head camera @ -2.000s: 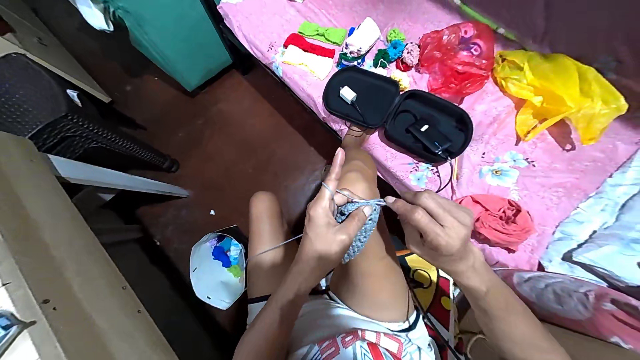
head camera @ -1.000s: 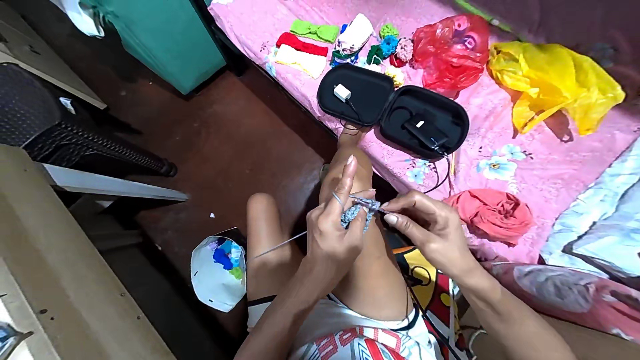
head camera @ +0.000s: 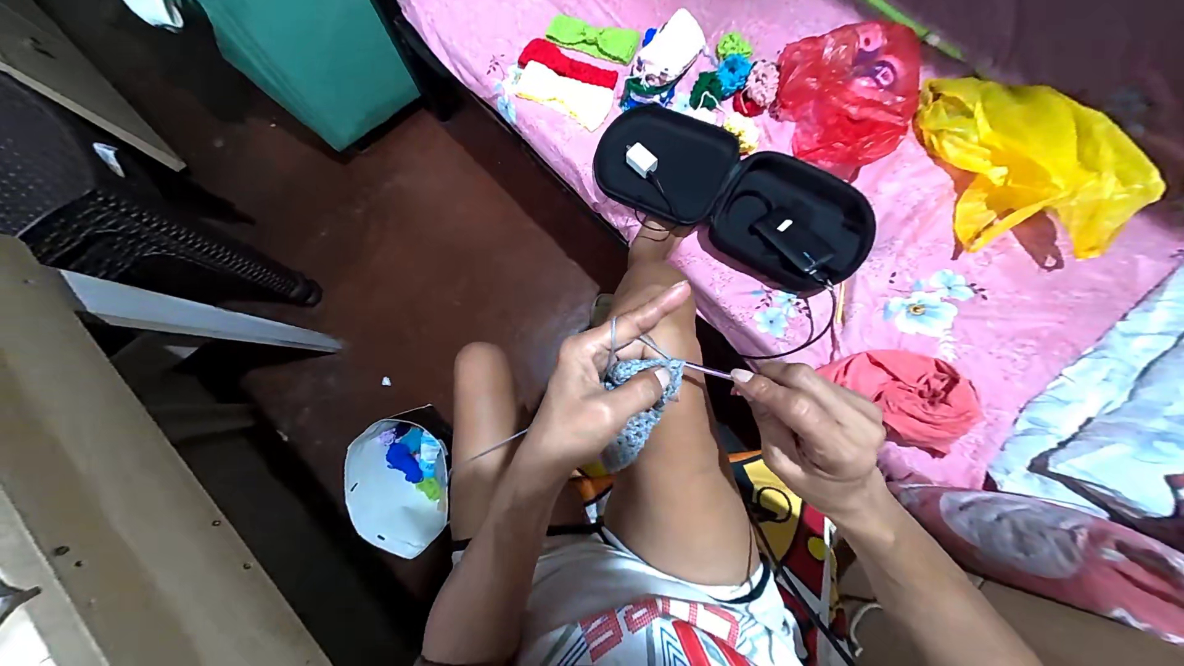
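Observation:
My left hand (head camera: 592, 393) pinches a piece of grey-blue crochet work (head camera: 638, 430) between thumb and fingers, above my thigh. Its index finger points up with grey yarn looped round it. My right hand (head camera: 814, 430) grips a slim crochet hook (head camera: 708, 370) whose far end meets the top edge of the crochet work. A strand of yarn (head camera: 499, 445) runs from my left hand down to the left, toward a white container (head camera: 393, 518) with blue, purple and green pieces in it.
An open black zip case (head camera: 661, 199) with a white adapter and a cabled black device lies on the pink bedsheet (head camera: 897, 227). Near it are crocheted headbands (head camera: 569, 69), red (head camera: 851, 111) and yellow (head camera: 1045, 157) plastic bags and a coral cloth (head camera: 911, 398). A dark woven-pattern chair (head camera: 139, 227) stands left.
My right hand has drawn away from my left since a second ago, and more of the hook shows between them. The crochet work hangs lower in view below my left thumb.

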